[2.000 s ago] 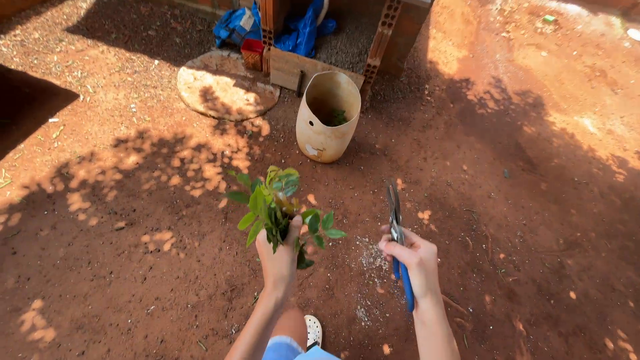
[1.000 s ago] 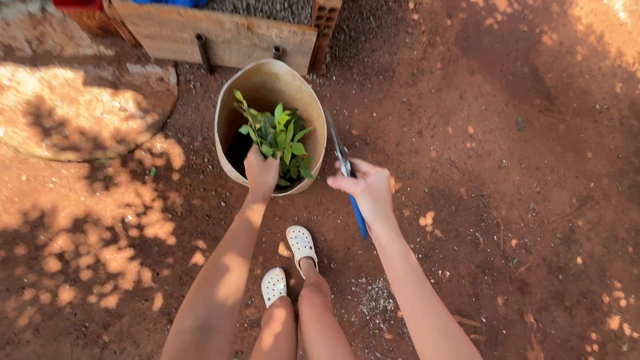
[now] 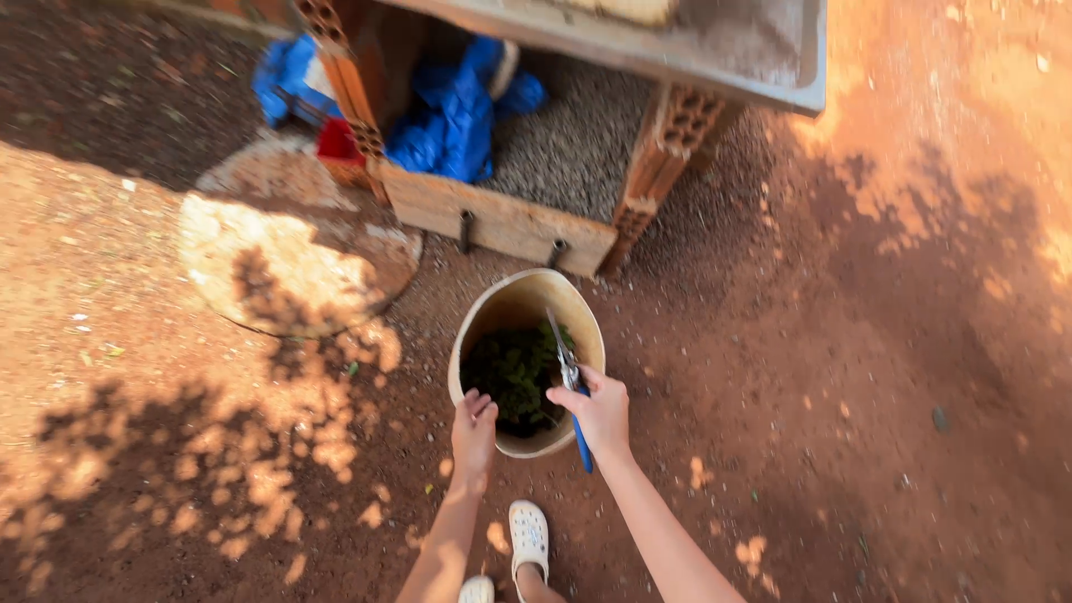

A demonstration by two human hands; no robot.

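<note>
My right hand holds pruning shears by their blue handles, over the right side of a cream plastic bin. The metal blades point up and away over the bin's mouth. At the near left part of the rim is my left hand, with nothing seen in it; whether it touches the rim is not plain. Green leafy cuttings lie inside the bin, partly in shadow.
Beyond the bin, a wooden board fronts a gravel bed between hollow-brick supports, under a slab. Blue plastic sheeting and a red container lie there. A round concrete cover is at left, white clogs below.
The leafy cuttings were in my left hand, first in front of me, then at the bin's mouth. That hand has let them go, and leaves lie in the bin. The shears remain in my right hand.
</note>
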